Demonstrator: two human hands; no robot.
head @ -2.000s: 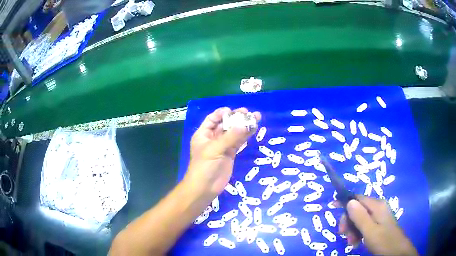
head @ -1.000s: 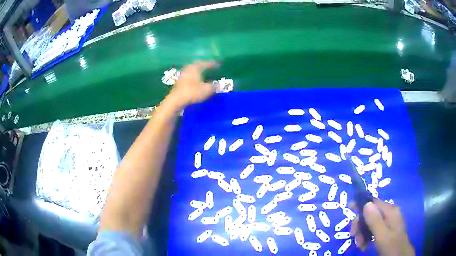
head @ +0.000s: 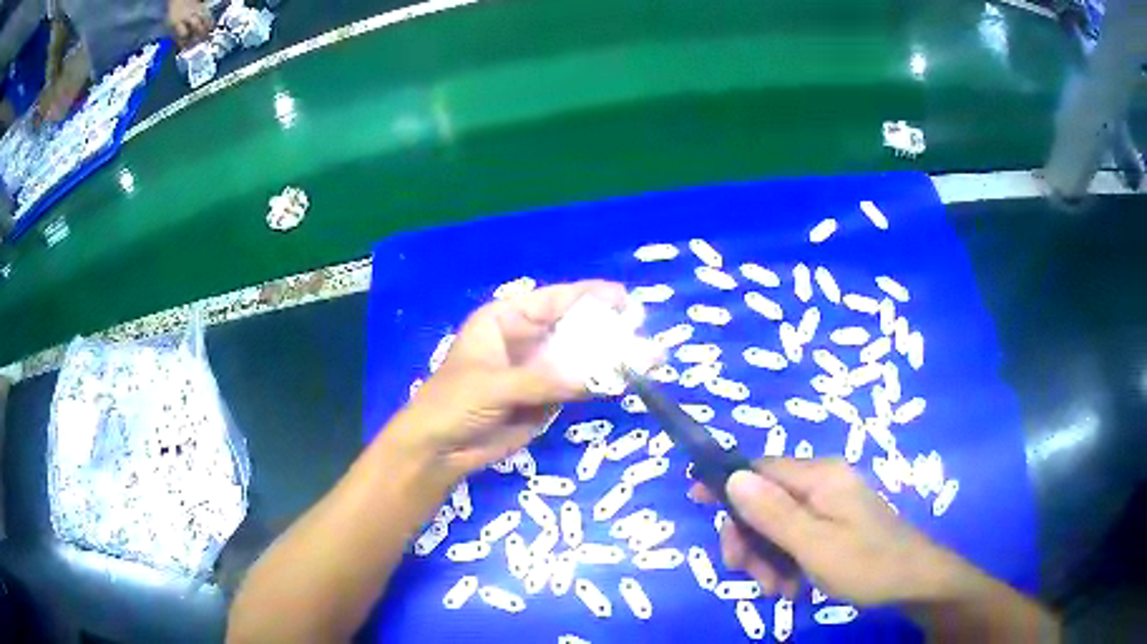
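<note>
My left hand point(head: 484, 377) is closed around a white plastic housing point(head: 591, 342) above the blue mat point(head: 434, 271). The housing is overexposed, so its openings do not show. My right hand point(head: 805, 522) holds a slim dark pointed tool point(head: 686, 434), its tip at the lower right edge of the housing. Whether a plate is at the tip cannot be told. Many small white oblong plates point(head: 616, 503) with dark holes lie scattered on the mat below and around both hands.
A green conveyor belt point(head: 566, 113) runs beyond the mat, carrying one white housing at left point(head: 287, 209) and one at right point(head: 903, 137). A clear bag of white parts point(head: 149, 459) lies left of the mat. A grey post point(head: 1088, 113) stands at right. Another person's hand point(head: 189, 18) is at upper left.
My left hand has come back from the belt with a housing in it. My right hand has moved left, bringing the tool tip to the housing. The view has shifted, so the mat appears further left.
</note>
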